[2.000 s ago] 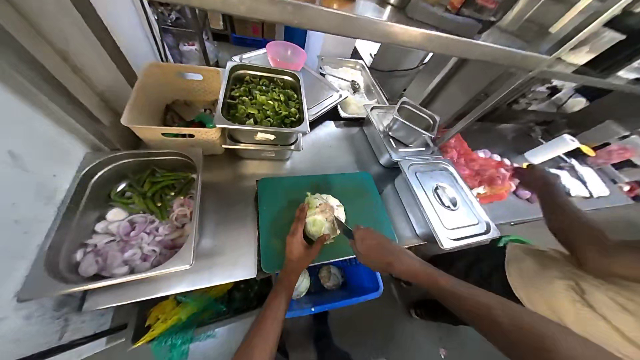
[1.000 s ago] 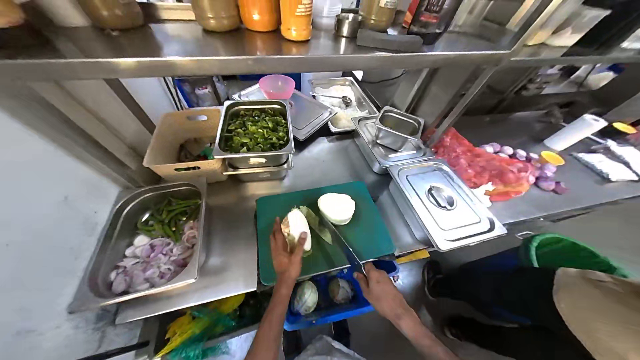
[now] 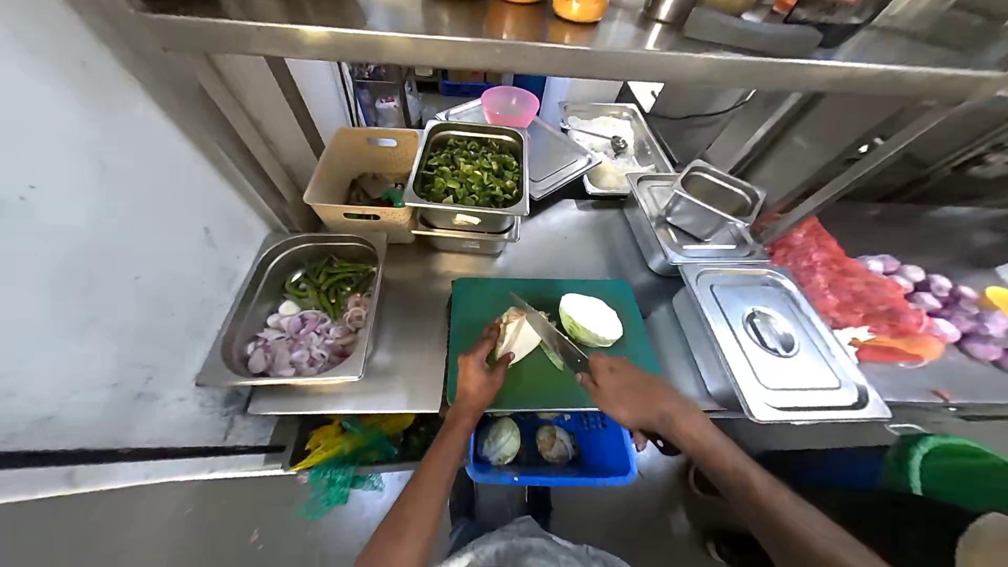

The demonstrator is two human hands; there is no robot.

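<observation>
On a green cutting board [image 3: 583, 391] rests a cabbage half [image 3: 591, 320], its pale cut face up, toward the right side. My left hand [image 3: 479, 374] grips another cabbage piece [image 3: 517, 337] on the board's left part. A kitchen knife [image 3: 551, 335] is held by its dark handle in my right hand [image 3: 630, 394]; its blade points up and left, against or close beside the held piece, and I cannot tell if it touches. A loose green leaf strip [image 3: 552, 357] lies beneath the blade.
Left stands a steel pan [image 3: 366, 346] of green chillies and sliced onions. Behind are a pan of chopped greens [image 3: 472, 175] and a beige basket [image 3: 323, 189]. Lidded steel pans [image 3: 835, 394] stand right. A blue crate [image 3: 551, 475] with cabbages sits below; a steel shelf [image 3: 551, 59] crosses overhead.
Two seconds ago both hands were at one cabbage; now it lies in separate pieces. Since one second ago, the knife has moved from the board's right front to the piece in my left hand.
</observation>
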